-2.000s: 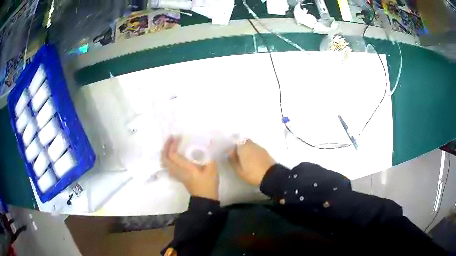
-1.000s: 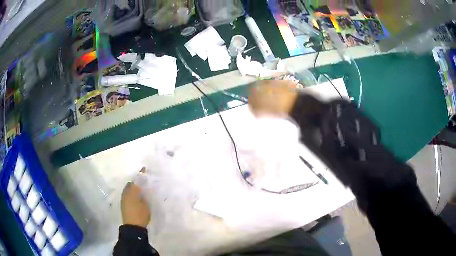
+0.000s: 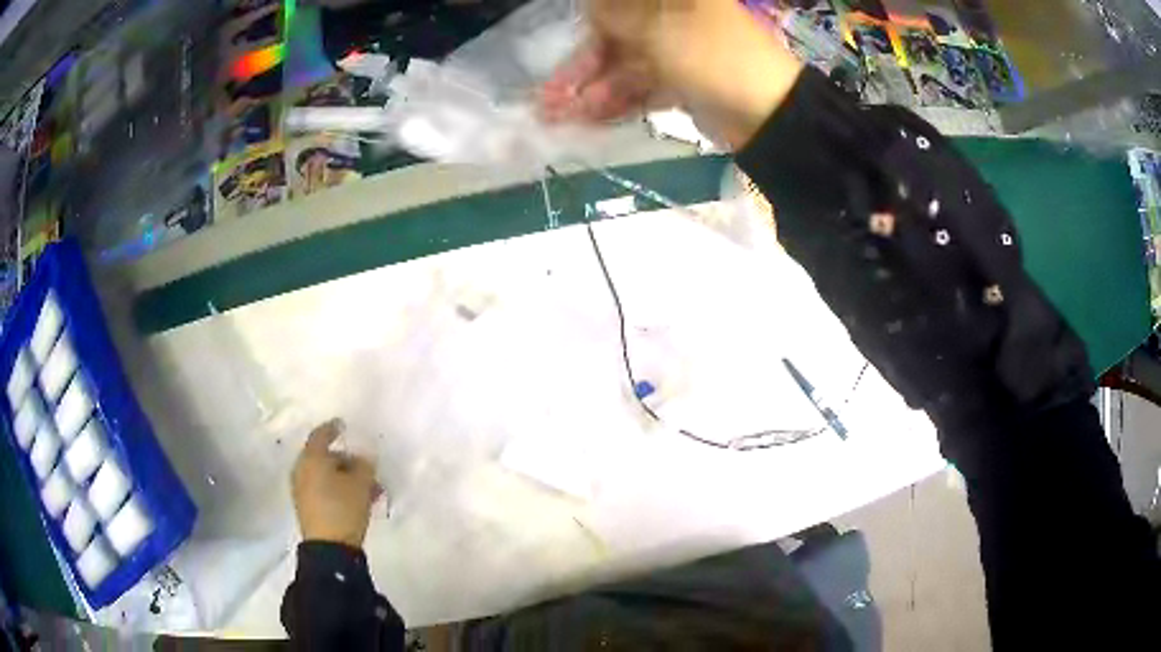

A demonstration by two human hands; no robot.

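Observation:
My right hand (image 3: 649, 70) is raised over the back of the bench, blurred, with its fingers around crumpled clear-white material (image 3: 478, 108) that looks like a plastic bag or tissue. My left hand (image 3: 335, 490) rests low at the left on the white sheet (image 3: 509, 369), fingers curled. Whether it holds something small cannot be told. A faint small grey thing (image 3: 471, 306) lies on the sheet, too blurred to name.
A blue tray (image 3: 159, 510) with rows of white blocks stands at the left. A dark cable (image 3: 615, 293) with a blue piece (image 3: 644, 389) crosses the sheet. A pen-like stick (image 3: 815, 397) lies at the right. The green mat (image 3: 1082, 242) shows beyond the sheet.
My right hand has moved up and left from near the swabs to the back of the bench and now has the crumpled material. My left hand remains low at the left.

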